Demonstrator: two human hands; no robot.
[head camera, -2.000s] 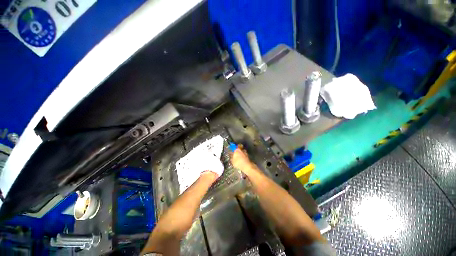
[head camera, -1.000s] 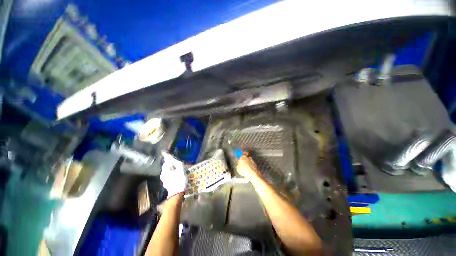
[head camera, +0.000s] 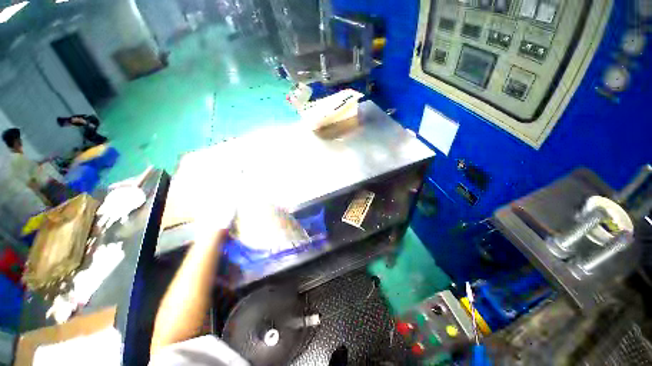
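Note:
My left hand (head camera: 223, 211) is blurred and washed out by glare over the front edge of a metal-topped bench (head camera: 393, 146); my bare forearm reaches up to it from the bottom. A pale blurred shape (head camera: 268, 230) lies beside the hand, above a blue crate (head camera: 250, 257); I cannot tell if the hand holds it. My right hand is out of the picture. A small blue handle (head camera: 478, 354) with a thin nozzle, likely an air blow gun, shows at the bottom edge.
A black round fan (head camera: 264, 332) stands low in front. A press control panel (head camera: 475, 64) is at upper right. A side shelf (head camera: 529, 207) holds metal pins and a white tub (head camera: 608, 218). A carton (head camera: 61, 243) and white scraps lie on the left bench. People are at far left.
The view has swung left from the press bed to the bench. My gloved left hand and the dotted sheet have left the mould. My right hand has gone out of view.

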